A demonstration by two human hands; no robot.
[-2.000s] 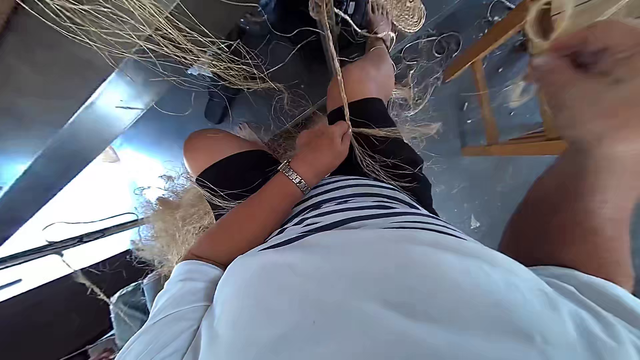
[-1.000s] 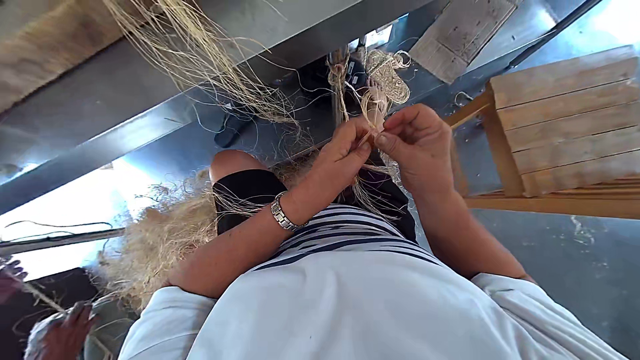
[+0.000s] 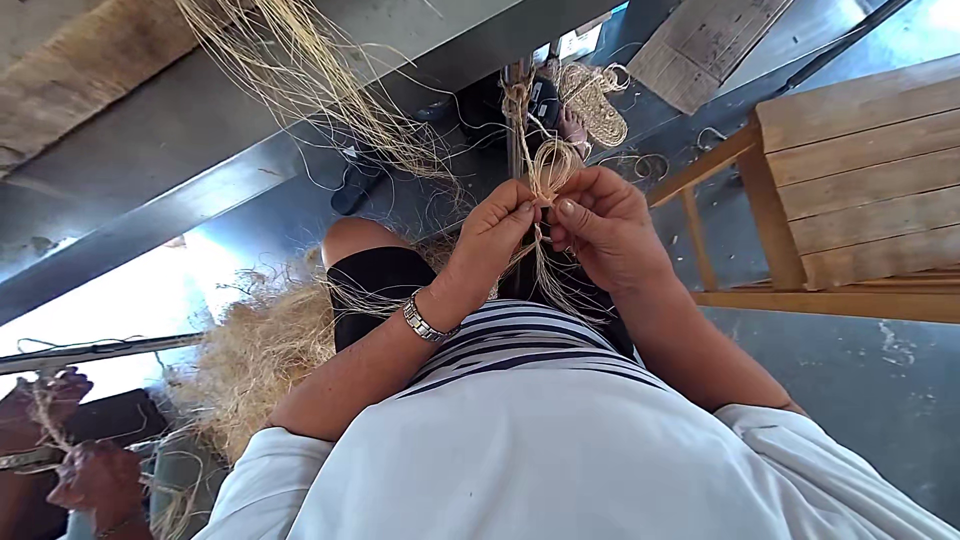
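Over my lap, my left hand (image 3: 499,225), with a metal watch on its wrist, pinches pale plant-fibre strands between thumb and fingertips. Close beside it, my right hand (image 3: 604,225) grips the same strands. A looped bundle of fibre (image 3: 553,169) rises from between the fingertips. The braided cord (image 3: 523,124) runs from my hands up to a metal post (image 3: 514,154), where it is tied. Loose fibre ends (image 3: 551,277) fan out below my hands. The fingers partly hide where the strands meet.
Long fibres (image 3: 322,82) hang over a metal table edge (image 3: 225,176). A slatted wooden chair (image 3: 870,172) stands at right. Coiled braid (image 3: 592,101) and cardboard (image 3: 697,49) lie beyond. Loose fibre (image 3: 262,360) is heaped at left, near another person's hands (image 3: 97,480).
My right hand, raised apart at the right in the oldest frame, has come in beside my left hand and taken hold of the fibre. The view has shifted. Another person's hands now show more at lower left.
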